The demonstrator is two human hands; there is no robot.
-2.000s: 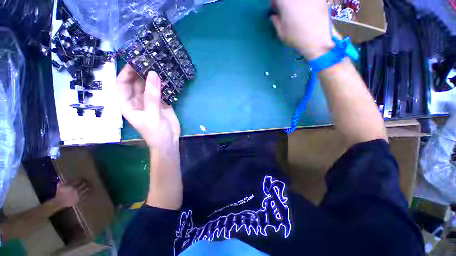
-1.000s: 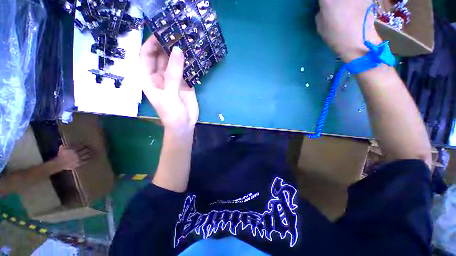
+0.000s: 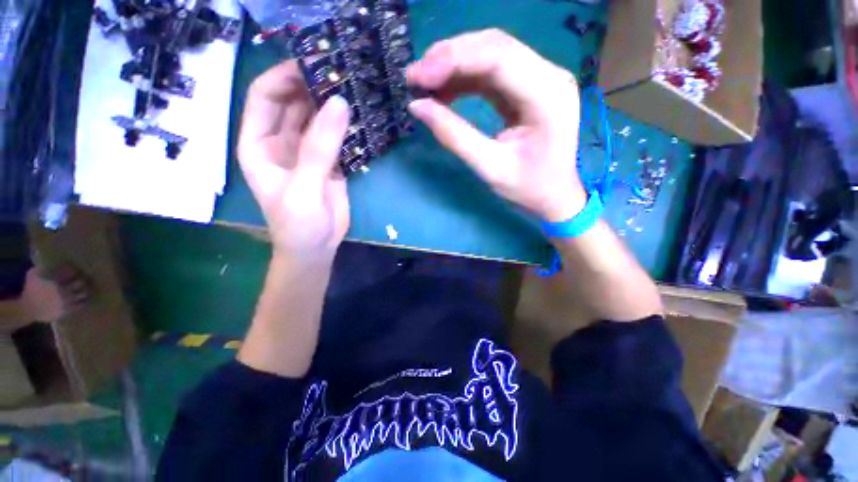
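Note:
A black PCB panel (image 3: 362, 80) with rows of small boards and white and silver marks is held tilted above the green mat. My left hand (image 3: 299, 155) grips its left and lower edge, with the thumb on its face. My right hand (image 3: 513, 122) is at the panel's right edge, thumb and index finger curved with a gap between their tips. A small dark thing may be near the index fingertip, too small to tell. A blue strap (image 3: 574, 218) is around my right wrist.
An open cardboard parts box (image 3: 673, 108) with red and white wire bundles stands at right. Small loose parts (image 3: 644, 179) lie before it. Glossy black strips (image 3: 738, 188) lie farther right. Black assemblies (image 3: 155, 80) sit on a white board (image 3: 103, 160) at left. Another person's hand (image 3: 47, 297) shows lower left.
My right hand has moved left from beside the parts box to the panel's right edge. The left hand still holds the panel. The camera view has shifted.

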